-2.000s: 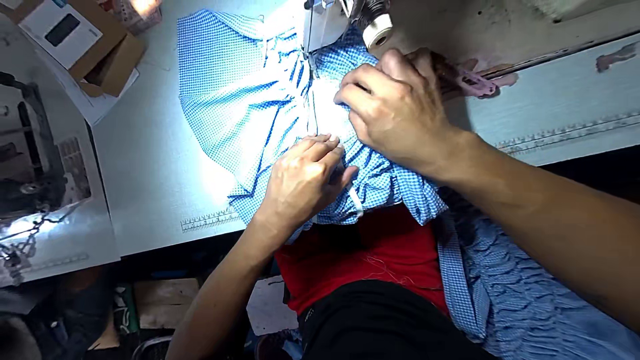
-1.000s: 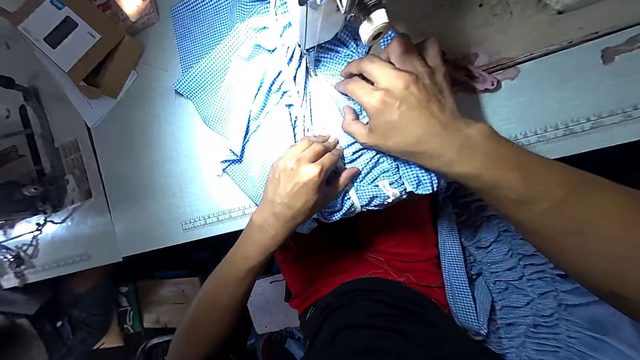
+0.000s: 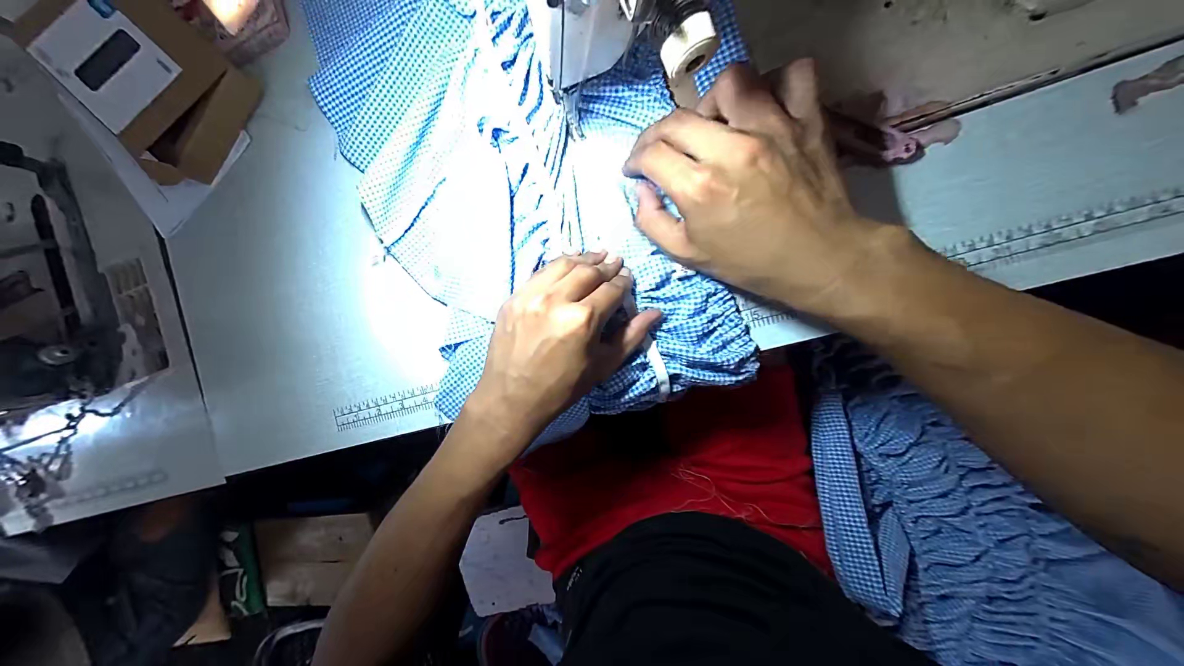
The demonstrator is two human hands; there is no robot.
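Note:
Blue-and-white gingham fabric (image 3: 407, 185), gathered in rows, lies under the needle and presser foot (image 3: 571, 116) of a sewing machine (image 3: 592, 42). My left hand (image 3: 564, 324) rests on the gathers in front of the foot, its fingertips pressing the cloth and its thumb toward the right. To the right of the foot, my right hand (image 3: 740, 176) has curled fingers on the fabric; whether they pinch it cannot be told. A narrow white strip (image 3: 658, 368) lies across the gathers near the table edge. Bright light washes out the cloth between my hands.
An open cardboard box (image 3: 199, 120) stands on the table at the upper left. Printed rulers (image 3: 384, 407) run along the front edge. Pink scissor-like handles (image 3: 902, 145) lie beyond my right hand. More gathered blue fabric (image 3: 962, 518) hangs at the lower right. Another machine (image 3: 55, 277) is at the left.
The fabric on the left has shifted away from me, and its outline has changed. Both hands stay in nearly the same places on the cloth.

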